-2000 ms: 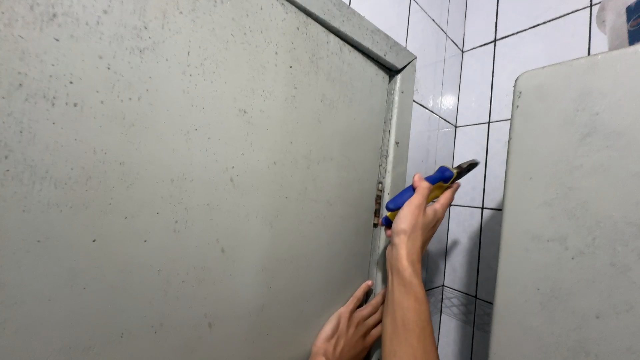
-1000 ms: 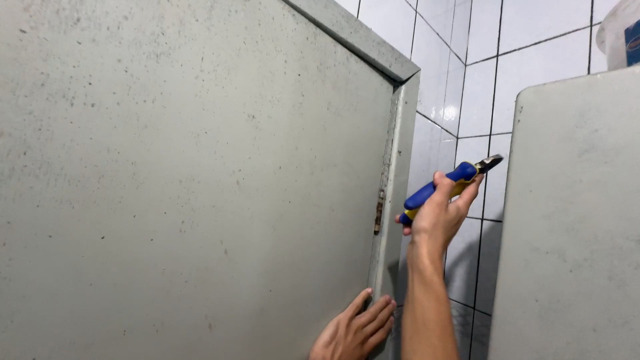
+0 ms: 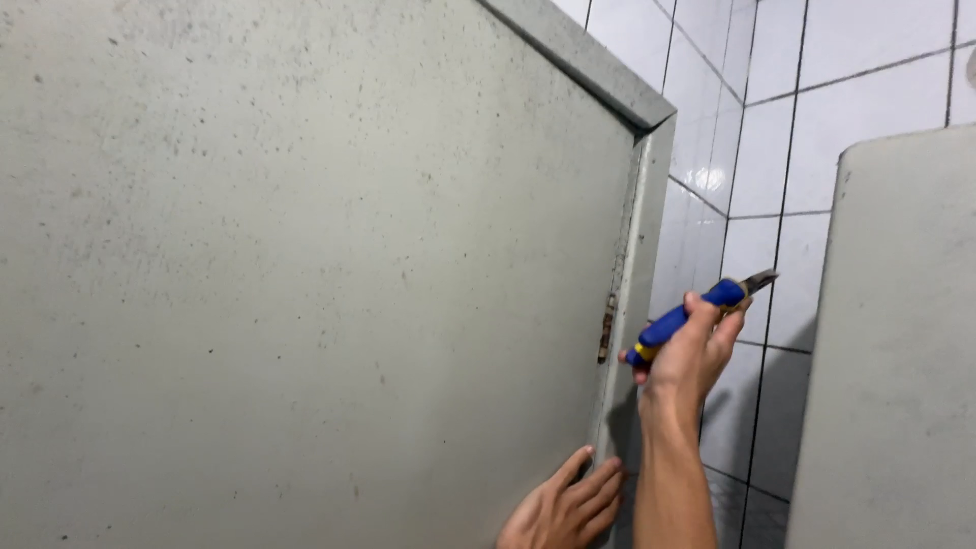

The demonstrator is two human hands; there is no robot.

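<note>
My right hand (image 3: 690,347) is closed around pliers (image 3: 665,324) with blue and yellow grips, their metal jaws pointing up and to the right. The pliers are beside the grey door frame (image 3: 644,221), a little right of a rusty hinge (image 3: 607,329) set where the frame meets the grey door panel (image 3: 343,267). Lower down, my left hand (image 3: 568,503) lies with spread fingers on the edge of the panel and the frame, holding nothing. Part of the left palm is cut off by the bottom of the view.
White wall tiles (image 3: 854,160) with dark joints stand behind the frame. On the right a grey panel (image 3: 900,343) with a rounded corner rises close to my right arm. A narrow gap lies between it and the frame.
From two seconds ago to one second ago, the pliers moved up and to the right, away from the hinge. My left hand stays low at the frame.
</note>
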